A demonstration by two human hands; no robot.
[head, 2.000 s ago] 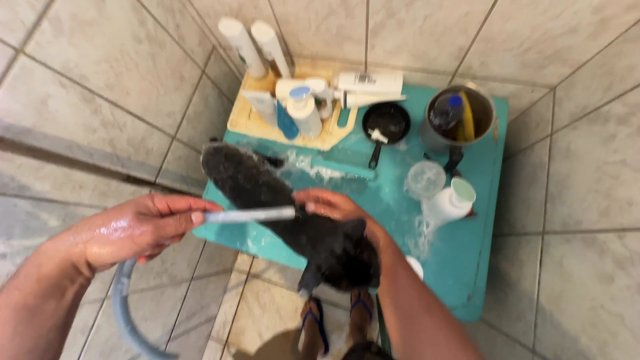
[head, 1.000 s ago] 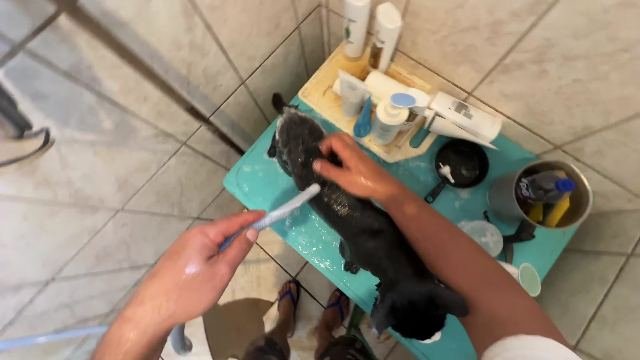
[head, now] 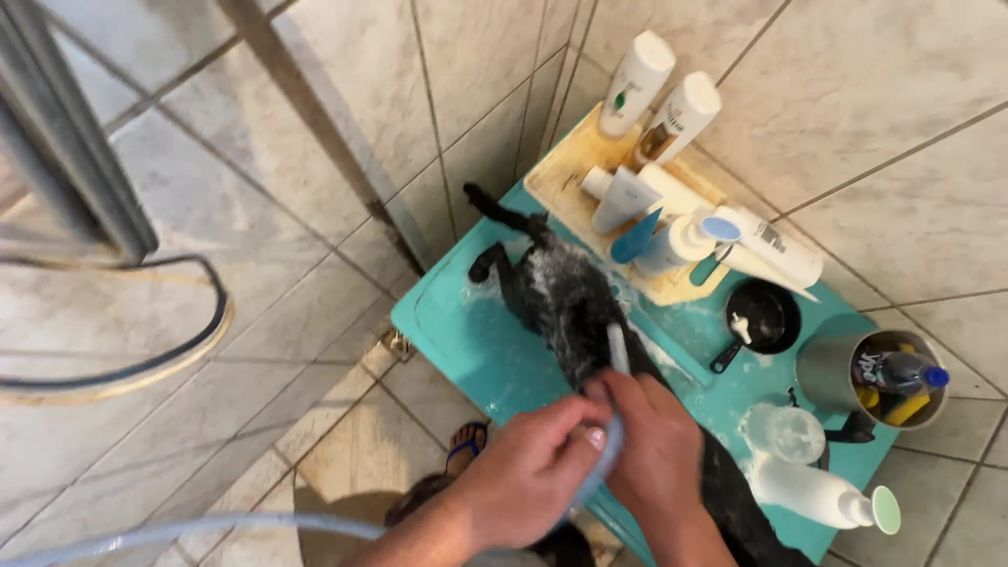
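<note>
A wet black cat with foam on its back stands on a turquoise table, its tail pointing to the upper left. Both of my hands meet over its side around a translucent hose, whose end points at the fur. My left hand grips the hose from the left. My right hand has its fingers closed at the hose near its end. The hose trails away at the lower left. The cat's head is outside the view.
A yellowish tray holds several bottles and tubes, including a pump bottle. Right of it are a small black pan, a metal pot with a plastic bottle, a clear cup and a white bottle. Tiled walls border the table.
My right hand has moved off the cat's back to the hose, joining my left hand. The cat's head has left the view, which has shifted.
</note>
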